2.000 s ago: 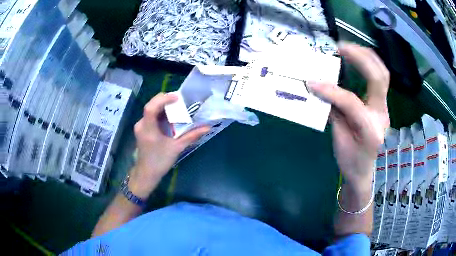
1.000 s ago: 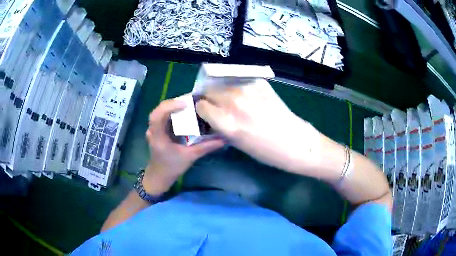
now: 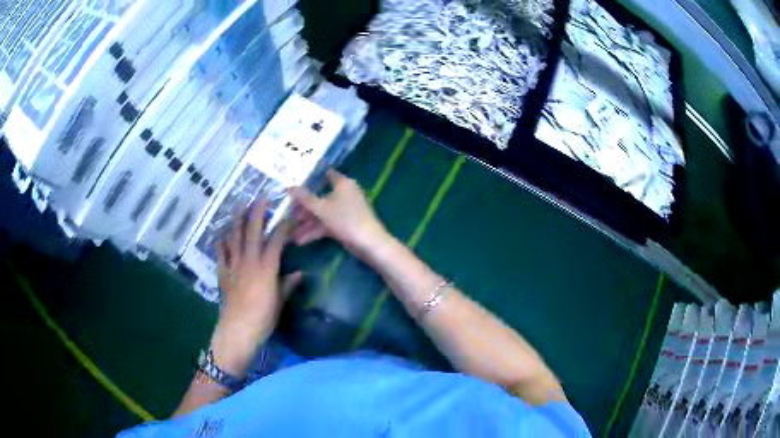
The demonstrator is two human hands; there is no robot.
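The nearest printed retail carton (image 3: 295, 141) leans at the right end of the left carton row (image 3: 145, 128), its white panel and dark pictures facing up. My left hand (image 3: 250, 287) rests on its lower part, fingers spread. My right hand (image 3: 338, 210) is at the carton's right side, its fingertips close to my left fingers. Whether the right fingers grip the carton is blurred. Both hands hide part of its lower face.
Two black trays lie ahead: one heaped with white looped cables (image 3: 453, 56), one with flat white packets (image 3: 611, 107). The right carton row (image 3: 718, 364) stands at lower right. The dark green surface (image 3: 513, 265) has yellow-green lines.
Both hands have moved left from the middle to the row's end. The open carton held in my left hand is no longer there. The view has turned left; trays and right row appear further right.
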